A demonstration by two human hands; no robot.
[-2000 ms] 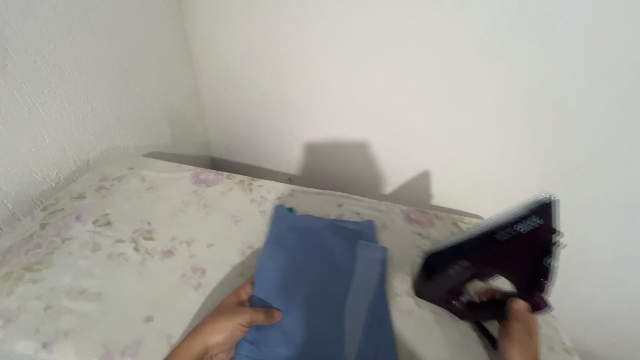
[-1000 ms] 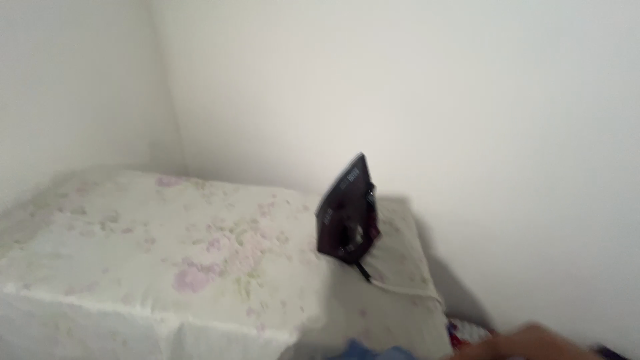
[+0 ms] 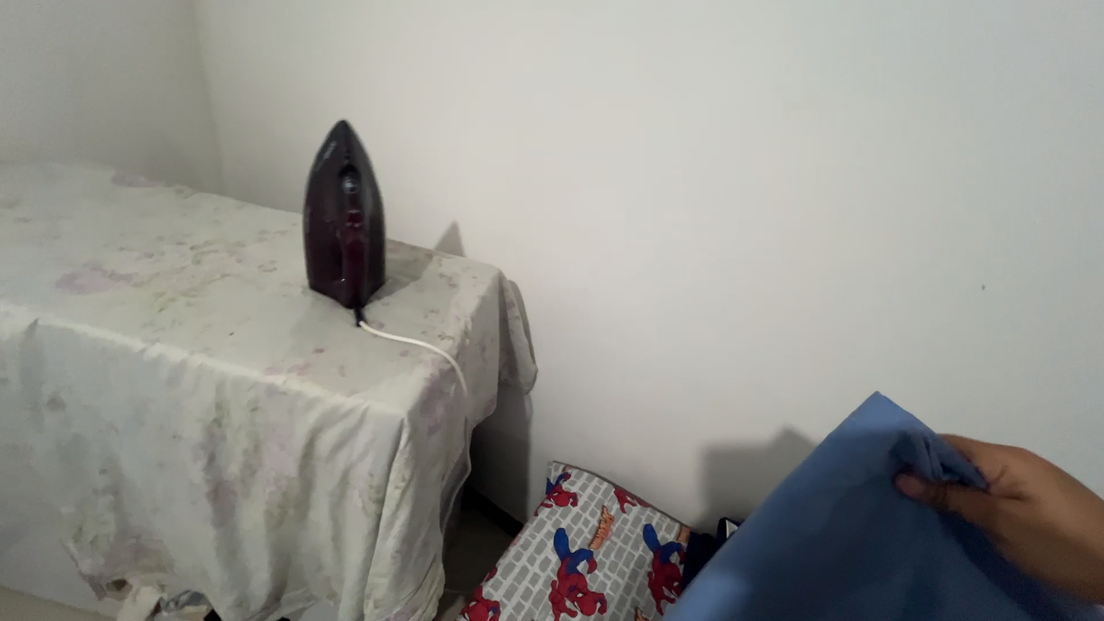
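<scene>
At the lower right, my right hand (image 3: 1009, 500) pinches a corner of a blue cloth (image 3: 828, 535) between thumb and fingers. The cloth hangs down to the left and runs out of the bottom of the view. My left hand is out of view. A dark purple steam iron (image 3: 345, 224) stands upright on its heel, tip up, near the right end of a table covered with a floral cloth (image 3: 216, 310). No hand touches the iron.
The iron's white cord (image 3: 414, 341) runs over the table's right edge and down. Below, right of the table, lies a Spider-Man print fabric (image 3: 595, 552), with dark items (image 3: 703, 552) beside it. A white wall (image 3: 690, 216) rises behind.
The iron, held in my right hand two seconds ago, now stands released on the table. The blue cloth has left the tabletop and is held up at the right. The view has swung right.
</scene>
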